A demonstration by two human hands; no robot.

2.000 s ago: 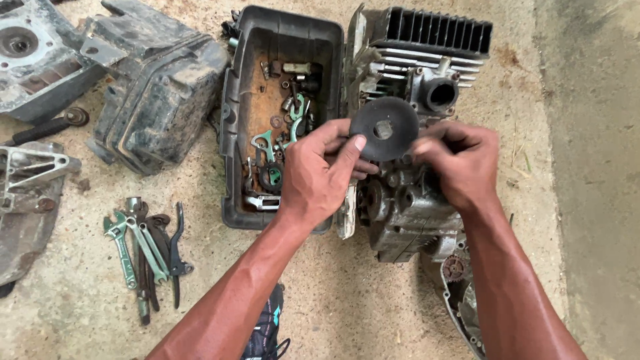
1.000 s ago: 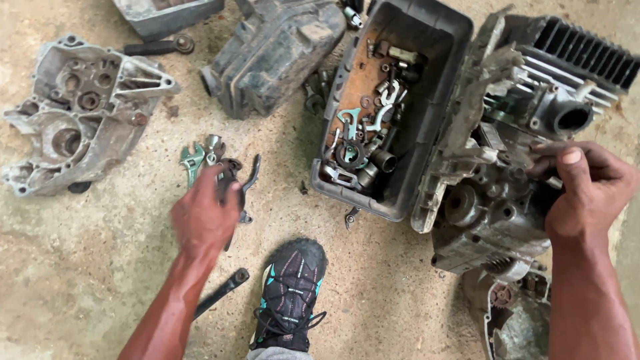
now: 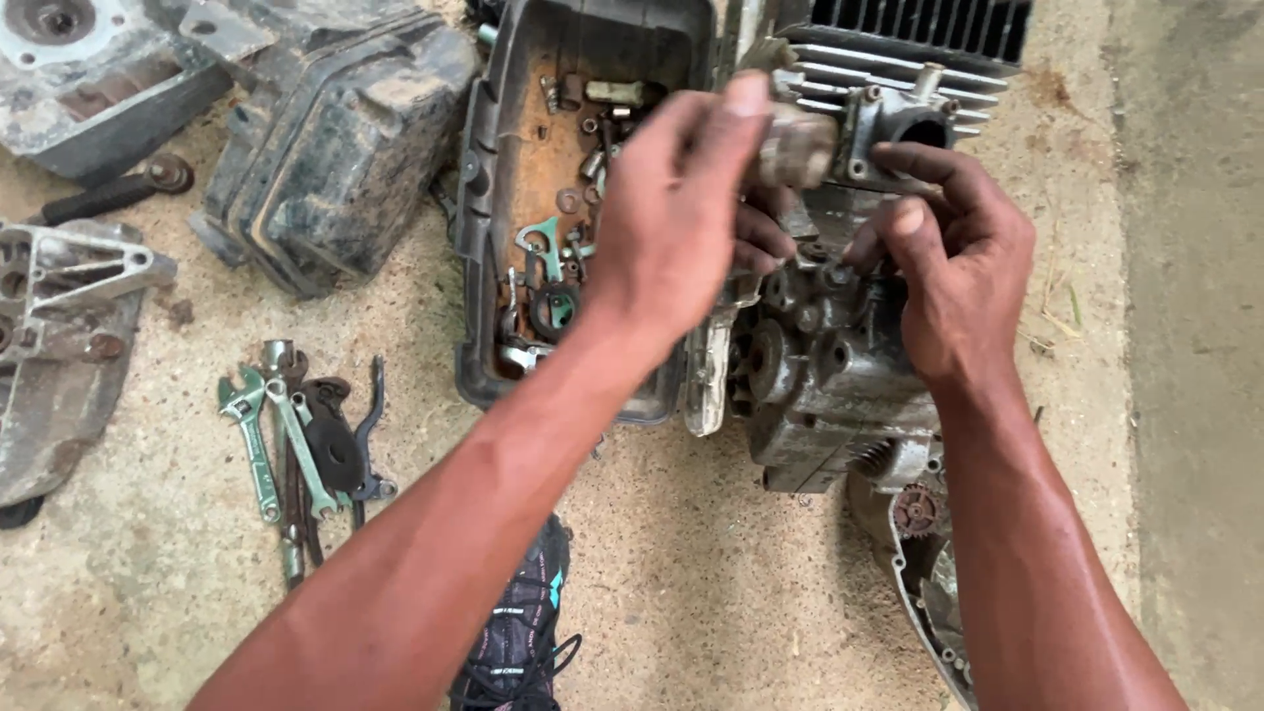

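Observation:
My left hand (image 3: 681, 207) grips a blurred metal part (image 3: 798, 146), roughly cylindrical, just left of the intake port on the engine (image 3: 839, 395). Over the engine, beside that port, my right hand (image 3: 963, 267) has its fingers apart and bent; whether they touch the metal cannot be told. The finned cylinder (image 3: 899, 69) lies beyond both hands. A black rubber disc (image 3: 339, 449) rests on a pile of tools with an adjustable wrench (image 3: 252, 444) and a combination wrench (image 3: 304, 454).
A black plastic tray (image 3: 474, 247) of small parts stands left of the engine. Farther left are a dirty black plastic housing (image 3: 336, 168) and a metal crankcase half (image 3: 74, 365). My shoe (image 3: 513, 622) is at the bottom, and an engine cover (image 3: 913, 583) lies at lower right.
The black disc, between my hands two seconds ago, now lies on the tool pile. My left hand has moved from that pile back to the engine and now holds a metal part.

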